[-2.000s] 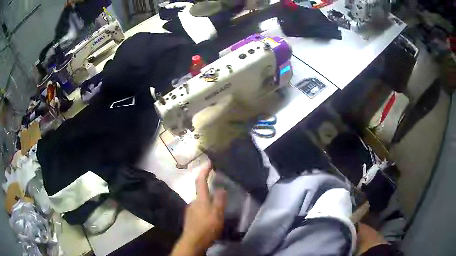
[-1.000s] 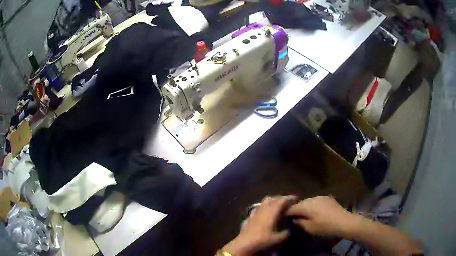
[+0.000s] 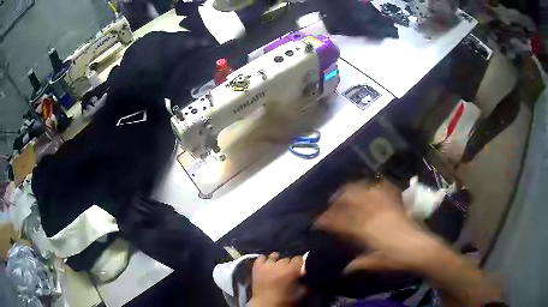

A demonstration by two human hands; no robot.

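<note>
My left hand point(image 3: 275, 279) is closed on a black-and-white garment piece point(image 3: 228, 277) at the bottom centre, in front of the table edge. Its white part shows left of my fingers. My right hand point(image 3: 366, 219) is blurred, over the black cloth to the right, with fingers apart; no held thing shows in it. The white sewing machine point(image 3: 258, 99) with a purple end stands on the table beyond my hands. Large black garment pieces point(image 3: 102, 162) lie left of the machine, one with a small white outline and a white panel point(image 3: 84, 230) at its lower end.
Blue-handled scissors point(image 3: 305, 146) lie right of the machine. A red-topped bottle point(image 3: 222, 71) stands behind it. Shiny white scraps point(image 3: 27, 273) are heaped at the lower left. A white sack point(image 3: 459, 123) with a red stripe is on the right, near white strips. Another machine point(image 3: 99, 51) stands at the upper left.
The grey and white cloth held two seconds ago is gone from my hands. My hands were together a second ago; now they are apart, the left on a black-and-white piece.
</note>
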